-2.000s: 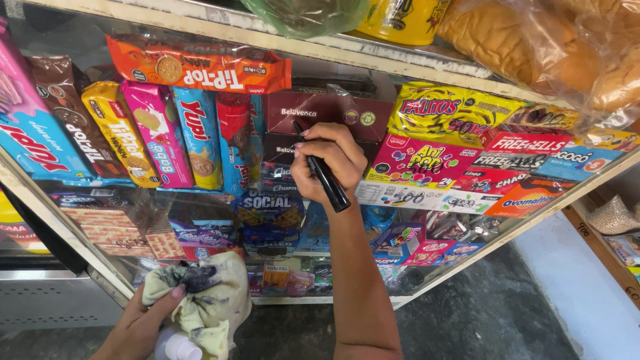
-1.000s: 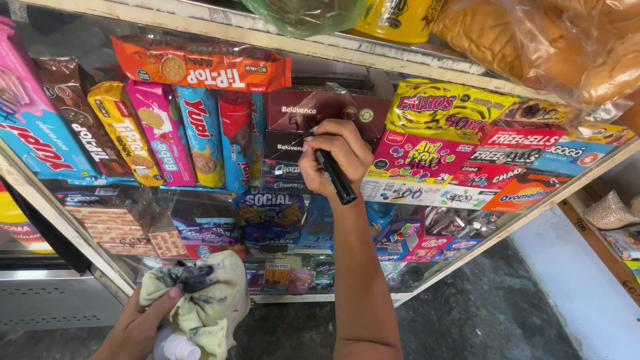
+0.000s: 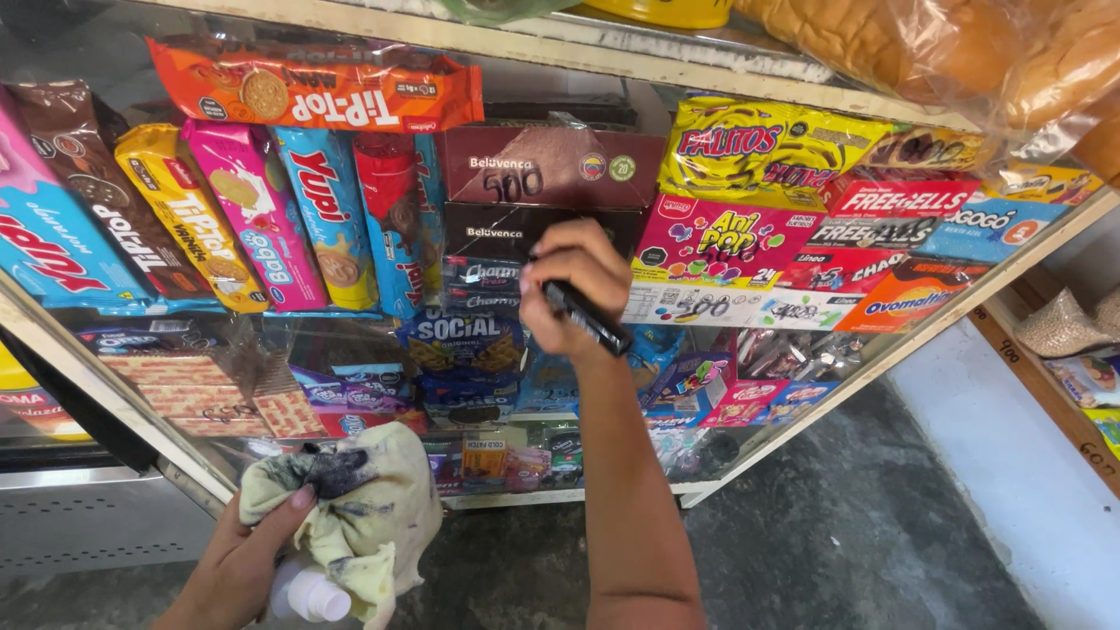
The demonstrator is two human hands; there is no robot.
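My right hand [image 3: 577,289] holds a black marker pen [image 3: 586,317] at the front of a display case, beside a dark Belüvenca box [image 3: 490,233]. Above that box, a maroon Belüvenca box [image 3: 556,166] shows behind handwritten black figures "500". My left hand [image 3: 249,542] grips a pale cloth [image 3: 376,490] with dark ink-like stains, low at the left. A white plastic bottle [image 3: 315,598] sticks out below the cloth, partly hidden by it. The marker's writing end is hidden behind my right fingers.
Biscuit packets [image 3: 328,219] fill the case's left side and candy boxes [image 3: 717,236] the right. Wafers [image 3: 175,389] lie lower left. The case's pale frame [image 3: 787,446] slants down across the right. Bagged bread [image 3: 945,52] sits on top; another shelf [image 3: 1024,376] stands at far right.
My right hand has moved down from the maroon Belüvenca box to the dark one below it, still with the marker. My left hand keeps hold of the cloth.
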